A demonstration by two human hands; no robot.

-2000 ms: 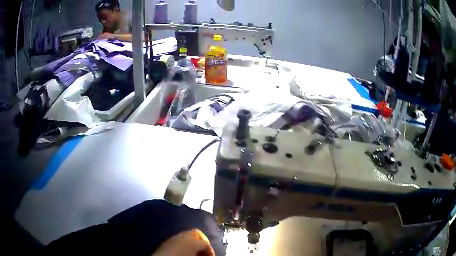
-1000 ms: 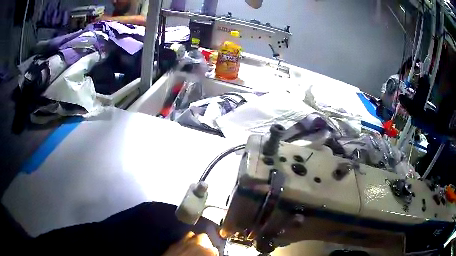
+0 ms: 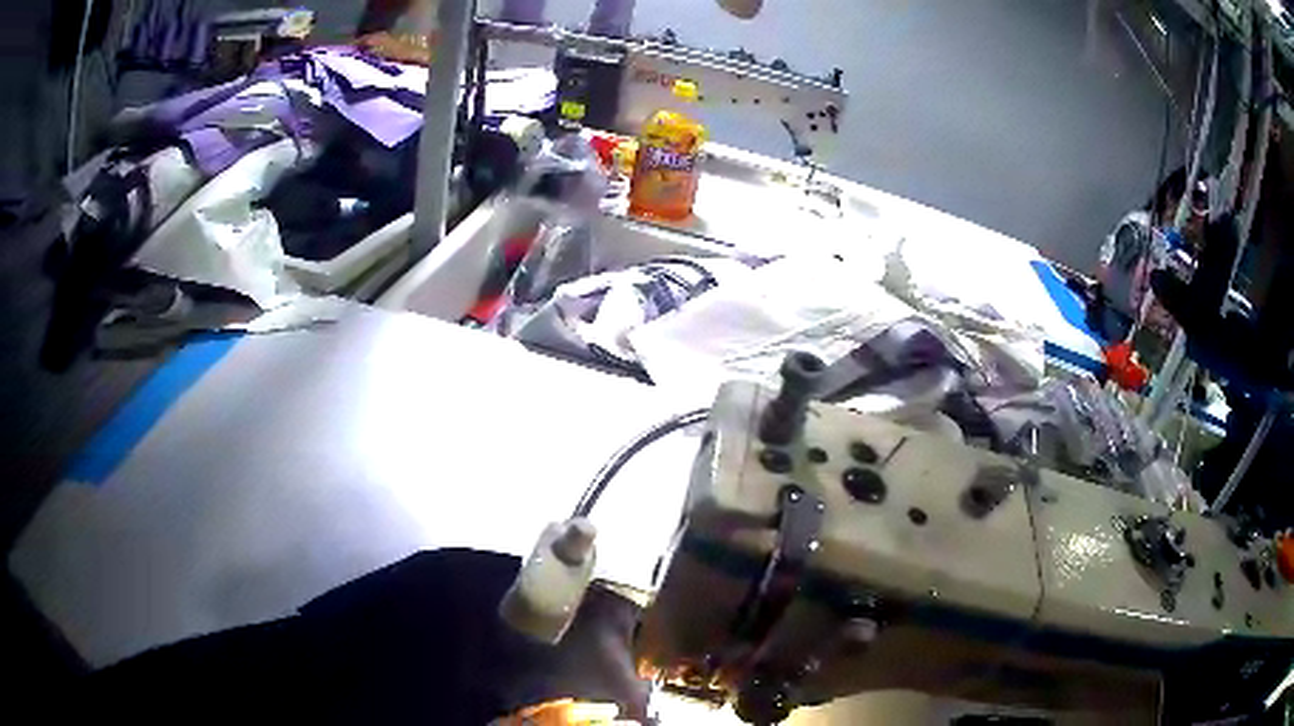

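Note:
A dark fabric panel lies on the white table, left of the sewing machine's needle area. The cream sewing machine head spans the lower right. Its needle area is brightly lit at the bottom edge. One hand, seemingly my left, shows at the bottom edge beside the needle area, against the dark fabric. It is mostly cut off, and its fingers cannot be made out. My right hand is not in view. The pale machine lamp hangs on a bent cable left of the head.
Blue tape marks the table at left. White and purple cloth is heaped behind the machine. An orange bottle stands farther back. A metal post rises at upper left by a purple bundle. Part of a person shows at the top.
The view has shifted, so the machine appears farther right. The hand sits lower in the picture and shows less. The dark fabric beside the lamp has changed shape slightly.

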